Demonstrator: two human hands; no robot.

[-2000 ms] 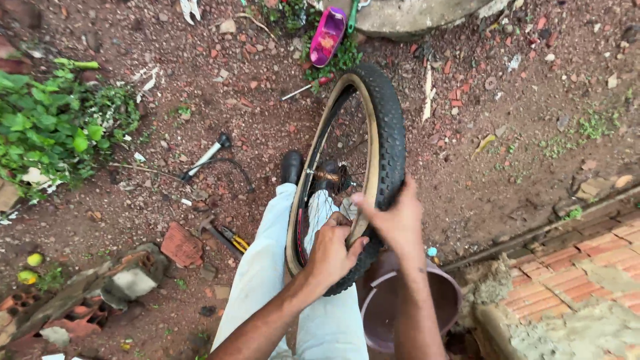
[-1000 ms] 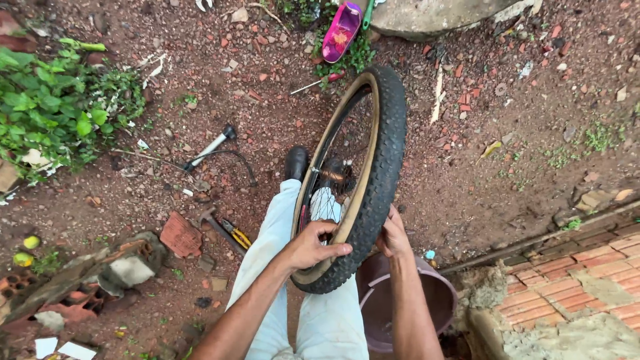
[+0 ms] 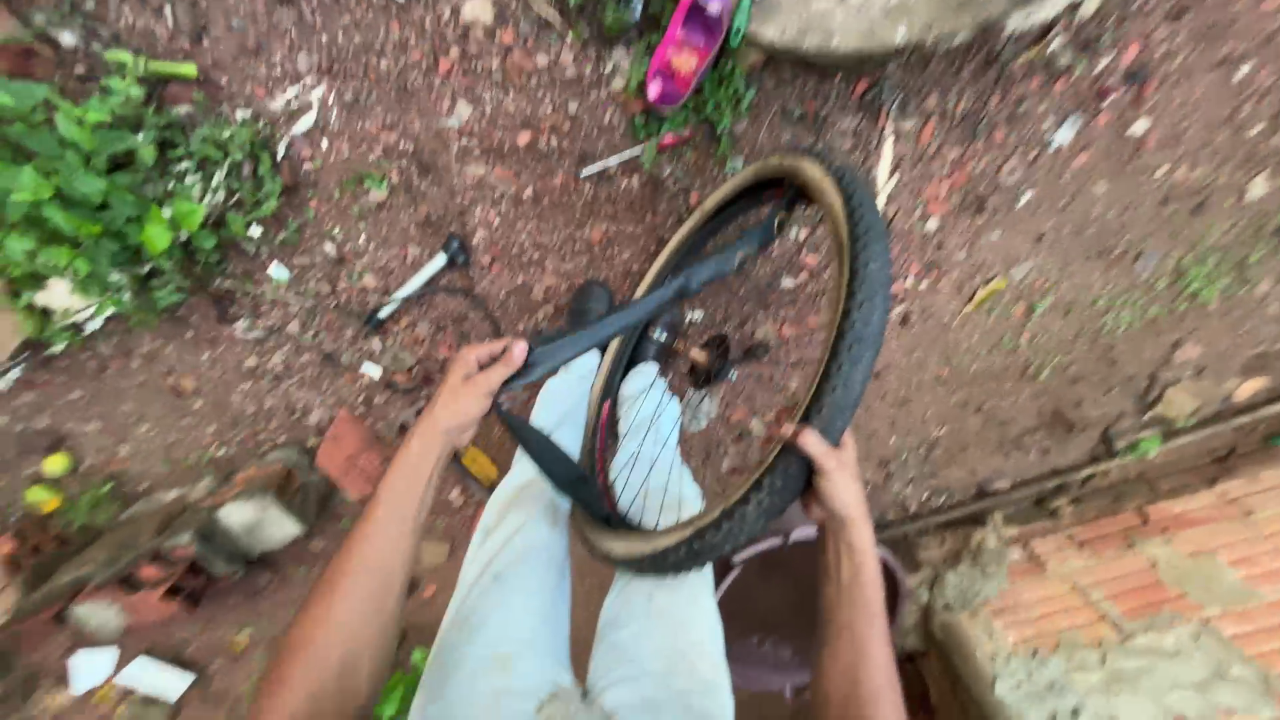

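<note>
A knobby bicycle tire (image 3: 865,290) with tan sidewalls stands tilted over my lower legs, around a spoked wheel (image 3: 645,450). My left hand (image 3: 478,385) grips a black rubber inner tube (image 3: 650,305), pulled out in a loop past the wheel's left side; its far part crosses the wheel opening to the top of the tire. My right hand (image 3: 828,470) holds the tire's lower right edge, thumb on the inner sidewall. Part of the rim is hidden by the tire and the tube.
A hand pump (image 3: 415,285) lies on the dirt at left, with a yellow-handled tool (image 3: 478,465) behind my left forearm. A purple bucket (image 3: 765,620) stands beside my right leg. A pink container (image 3: 688,50) lies at the top. Broken bricks (image 3: 352,455) are at left, a brick wall (image 3: 1150,570) at right.
My left hand has moved left from the tire and now holds the inner tube, drawn out of the tire. My right hand remains at the tire's right side.
</note>
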